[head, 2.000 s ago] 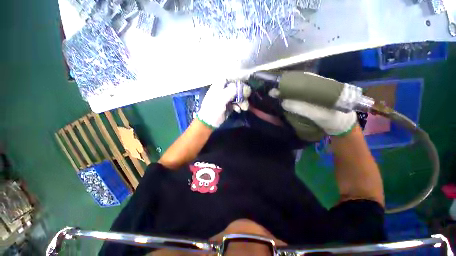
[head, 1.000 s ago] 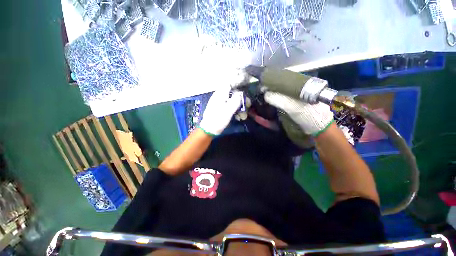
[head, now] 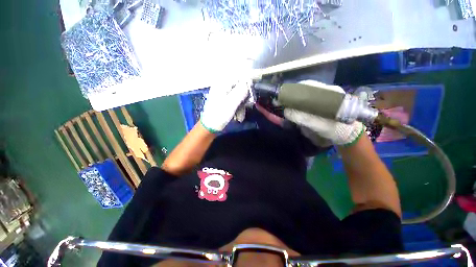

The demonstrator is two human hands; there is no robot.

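My right hand point(head: 329, 122), in a white knit glove with a green cuff, is wrapped around the olive-green air screwdriver point(head: 311, 100). The driver lies roughly level, its dark nose point(head: 267, 90) pointing left and its silver rear collar to the right. My left hand point(head: 226, 107), gloved the same way, is closed at the table's front edge on a small metal part point(head: 251, 97). The driver's nose is at this part; whether they touch is unclear. Glare and the glove fingers hide most of the part.
The pale table point(head: 172, 68) bears a heap of long thin screws point(head: 261, 18) and a squarish heap of fasteners point(head: 99, 52). The hose point(head: 450, 172) curves at right. Blue bins point(head: 437, 112) stand below the table. A slatted pallet point(head: 96, 136) is at left.
Over the last second the driver and my right hand have shifted right and slightly down. My left hand has moved slightly left and up, still closed on the part.
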